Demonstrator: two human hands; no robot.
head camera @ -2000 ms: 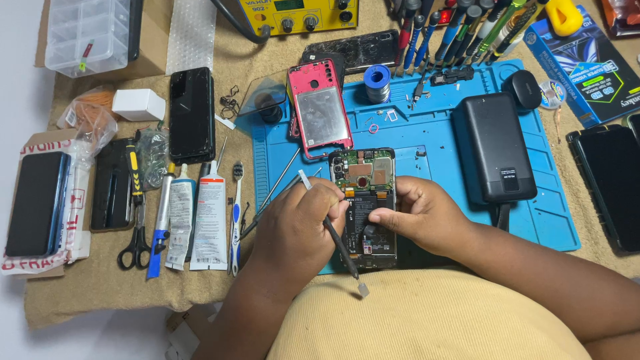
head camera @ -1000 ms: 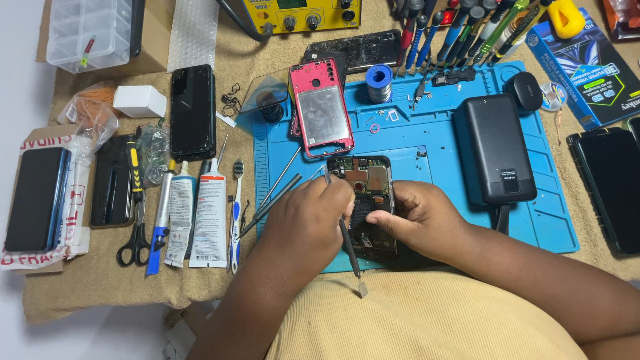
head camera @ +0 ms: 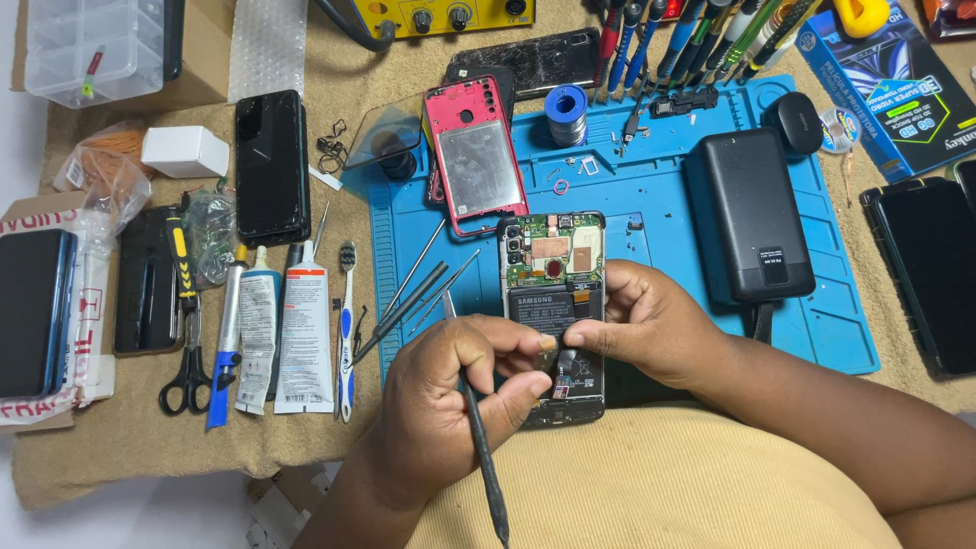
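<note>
An opened smartphone [head camera: 553,252] shows its green circuit board above a black Samsung battery [head camera: 543,308]. My right hand [head camera: 648,328] grips the phone's right edge, thumb over the battery side. My left hand [head camera: 465,381] holds a thin dark tool with a flat metal tip [head camera: 484,457], which slants between its fingers. Its thumb and index finger are at the phone's lower left, by a dark flex cable [head camera: 566,362]. Whether they pinch anything is hard to see. Above the phone lies a red phone frame [head camera: 476,164] on the blue repair mat [head camera: 610,206].
Left: tweezers, two tubes [head camera: 305,335], a toothbrush [head camera: 347,328], scissors [head camera: 185,381] and several phones. Behind the phone stand a solder spool [head camera: 566,114] and upright screwdrivers [head camera: 671,46]. A black power bank [head camera: 749,213] lies right, beside my right forearm.
My left hand has shifted down along the phone, its fingers now more open around the lower part. The phone was tilted one second ago and now faces up more squarely.
</note>
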